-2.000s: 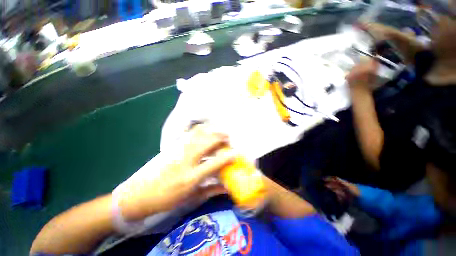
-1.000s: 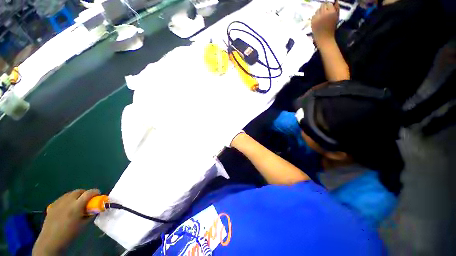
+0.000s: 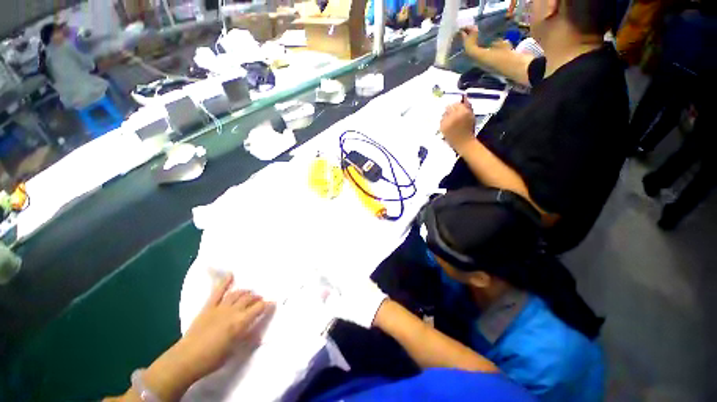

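Observation:
The white cloth (image 3: 259, 228) covers the bench. My bare left hand (image 3: 229, 318) rests on it at lower left, fingers extended and slightly apart, holding nothing. My right hand (image 3: 358, 302), in a white glove, is at the cloth's near edge. It blends with the bright cloth, so its fingers and any grip are unclear. An orange electric screwdriver (image 3: 364, 196) lies farther up the cloth beside a black block (image 3: 364, 165) with looped black cord. A yellow item (image 3: 325, 179) lies left of it.
White housings (image 3: 270, 141) sit in a row on the dark conveyor belt (image 3: 102, 239). A person in a black cap (image 3: 487, 228) is close at my right. Another in black (image 3: 550, 133) works beyond. A cardboard box (image 3: 330, 35) stands at the back.
My left hand has let go of the orange screwdriver it held at lower left and moved right onto the cloth. That screwdriver is out of view. The view has shifted up.

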